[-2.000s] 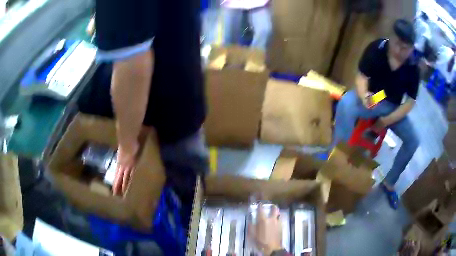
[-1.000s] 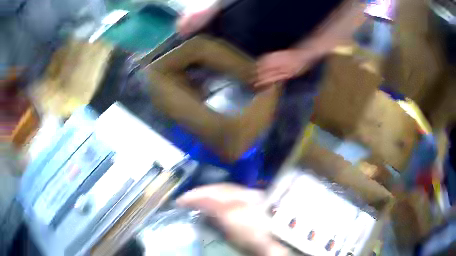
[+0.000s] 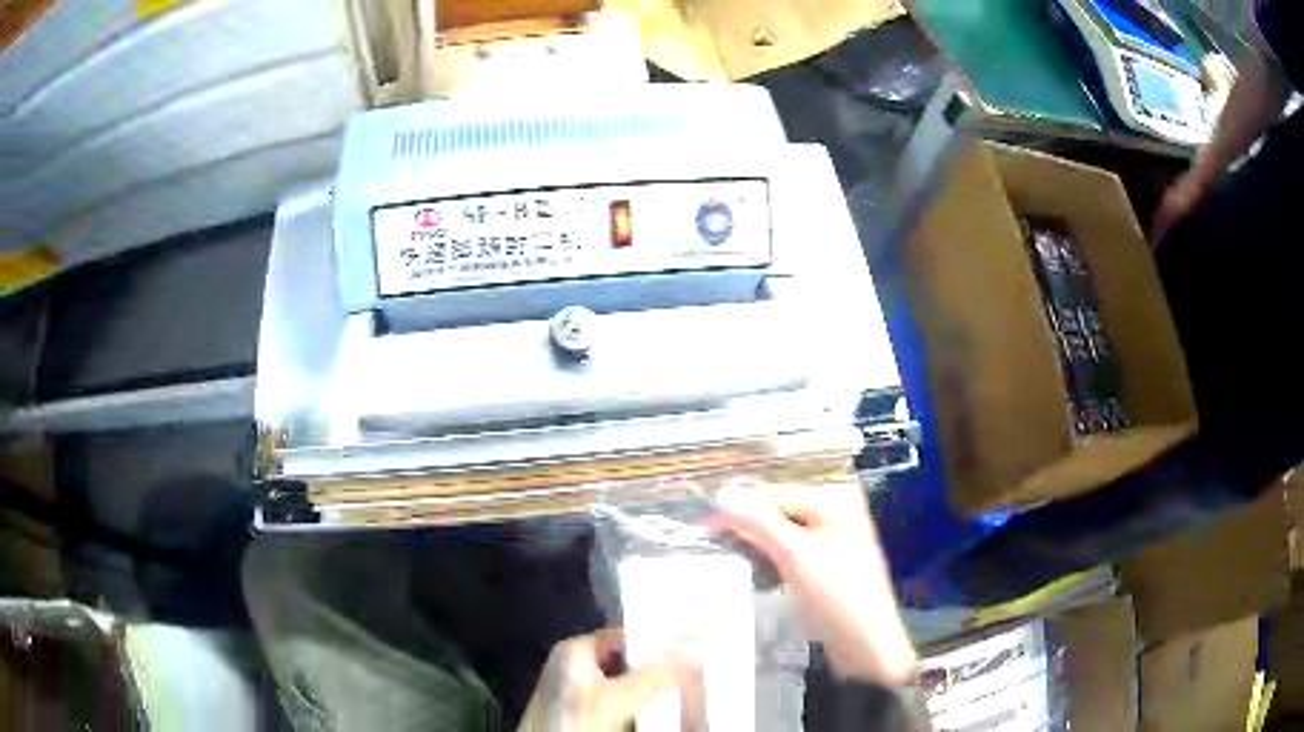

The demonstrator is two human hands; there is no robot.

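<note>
A long white box in a clear plastic bag is upright in front of the sealer. My left hand grips the box low down at the picture's bottom edge. My right hand is at the bag's open upper end, fingers on the film. The bag end is close to the brown layered front edge of the work plate. The pale blue-grey sealer has a lit red switch. Its white sealing bar has a round metal knob.
An open brown carton with dark packed items stands at the right. The supply carton with bagged white boxes is at lower right. A blue-white scale sits on the green bench. Another person's dark clothing and arm show at the right edge.
The view has swung left from the cartons to the sealer. My hands now hold a bagged white box; earlier one hand was at the supply carton.
</note>
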